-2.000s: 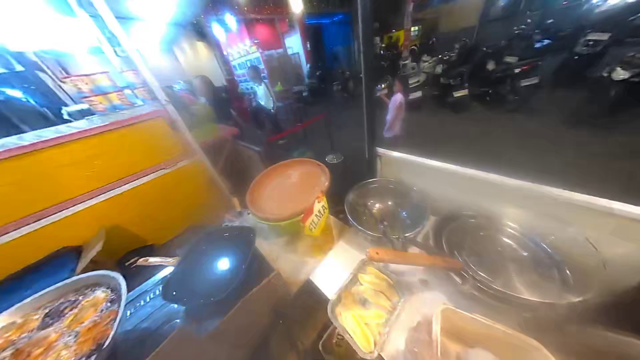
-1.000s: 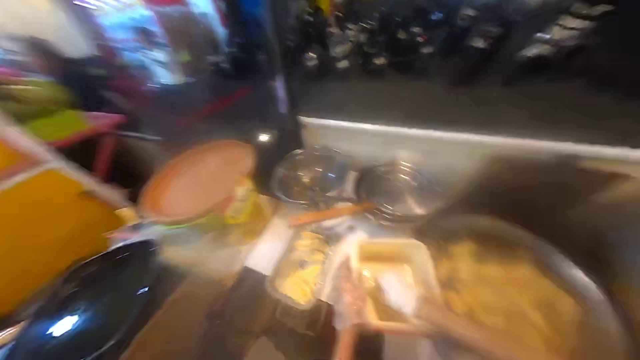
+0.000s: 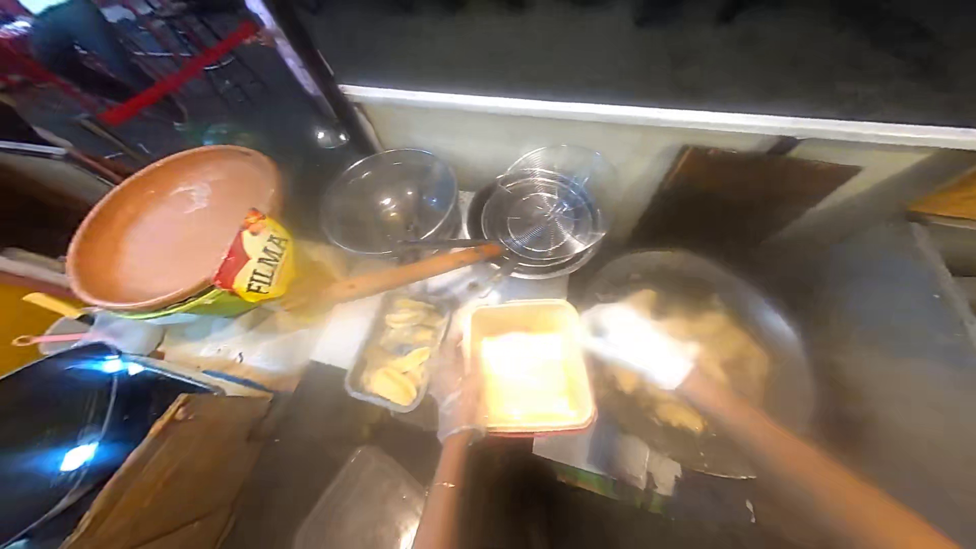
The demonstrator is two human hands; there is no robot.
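Note:
My left hand [image 3: 460, 381], in a clear plastic glove, grips the left side of a cream rectangular container [image 3: 530, 366] that holds pale batter or liquid. My right hand [image 3: 644, 343], gloved and blurred, reaches over the left part of a large dark wok [image 3: 778, 335]; whether it holds anything cannot be told. Inside the wok lie yellowish pieces of food [image 3: 679, 415]. Left of the cream container stands a clear plastic tray [image 3: 354, 377] with yellow slices, perhaps banana [image 3: 393, 381].
A wooden handle [image 3: 412, 273] lies behind the tray. Further back are a glass bowl [image 3: 389, 202] and round wire strainers [image 3: 545, 221]. An orange-brown basin [image 3: 175, 221] stands at left, above a cardboard piece [image 3: 175, 473] and a black shiny surface [image 3: 46, 435]. A clear lid or container [image 3: 366, 503] is at the bottom.
The view has swung right and down since the first frame. My right hand, over the cream container one second ago, is now over the wok. My left hand stays at the container.

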